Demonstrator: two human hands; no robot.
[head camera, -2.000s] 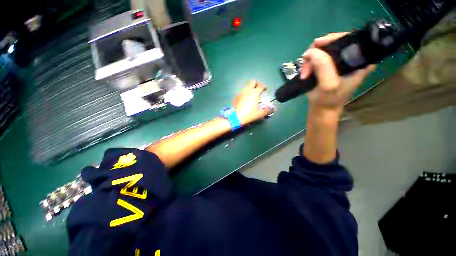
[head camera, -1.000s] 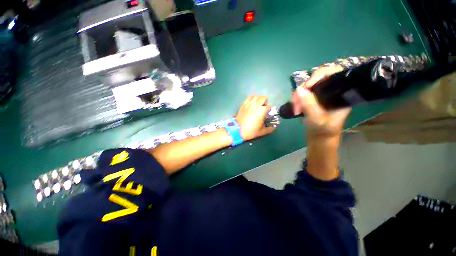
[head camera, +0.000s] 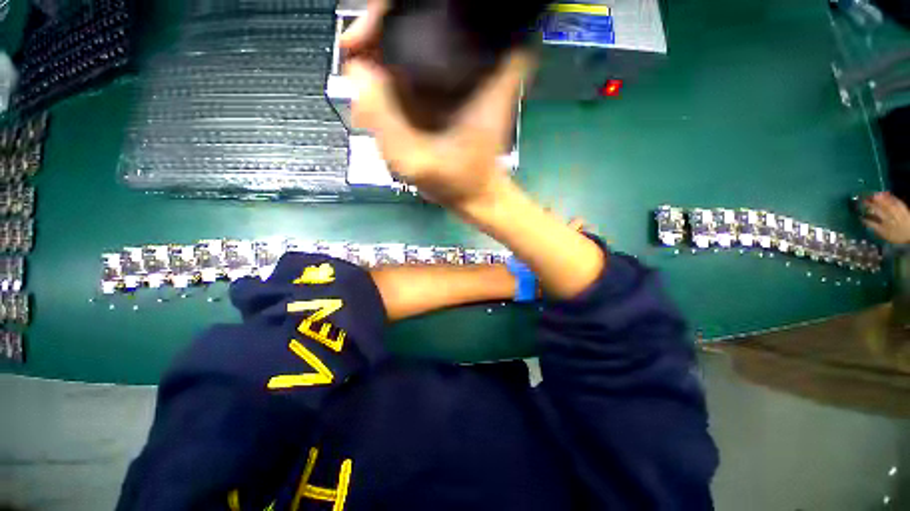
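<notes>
My right hand (head camera: 434, 150) grips the black electric screwdriver (head camera: 439, 60), blurred and close to the camera at top centre, in front of the silver-white screw feeder (head camera: 369, 160). The bit cannot be seen. My left arm lies along the bench with a blue wristband. My left hand (head camera: 577, 226) is mostly hidden behind my right forearm; only fingertips show, and what it holds is hidden. A long row of silver modules (head camera: 210, 261) runs behind my left arm. A shorter separate row of modules (head camera: 763, 230) lies to the right.
Clear ribbed blister trays (head camera: 239, 110) are at back left, with a black parts tray (head camera: 75, 45) beyond. Circuit boards (head camera: 15, 235) stack at the left edge. A grey box (head camera: 624, 50) with a lit red switch is behind. Another person's hand (head camera: 886, 218) is at far right.
My right hand has moved the screwdriver up and left, from beside my left hand to over the feeder. The camera view has turned, and another person's hand now shows at right.
</notes>
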